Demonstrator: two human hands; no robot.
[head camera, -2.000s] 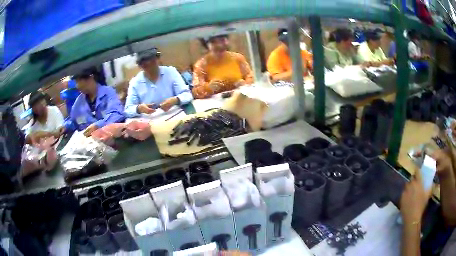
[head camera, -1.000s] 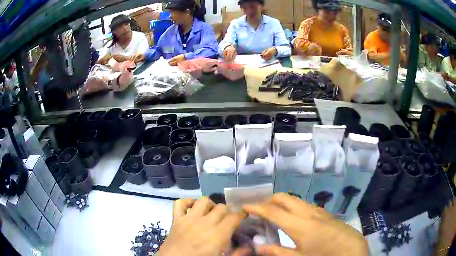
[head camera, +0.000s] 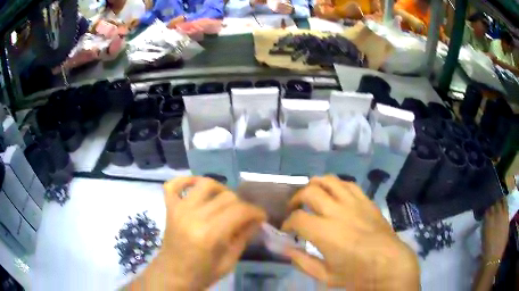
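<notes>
A carton (head camera: 272, 179) stands open in front of me, its white flap edge showing above my hands. My left hand (head camera: 211, 227) and my right hand (head camera: 341, 230) are at its mouth. Between their fingers is a blurred whitish, clear piece of plastic bag (head camera: 276, 238); the left fingertips pinch it and the right thumb lies against it. The dark thing beneath is mostly hidden by my hands. Behind stand several open pale blue-grey cartons (head camera: 210, 156) in a row, flaps up, with crinkled whitish bags in their mouths.
Small black fittings (head camera: 138, 241) lie left; another pile (head camera: 433, 236) lies right. Columns of black cups (head camera: 145, 142) stand behind and at both sides. Closed cartons (head camera: 20, 193) stand far left. Another person's forearm (head camera: 494, 238) is at the right edge. Black handles (head camera: 321, 48) lie across the bench.
The view has tilted down and shifted slightly. Both hands remain at the front carton; the fingers have moved, and a whitish bag piece now shows between them.
</notes>
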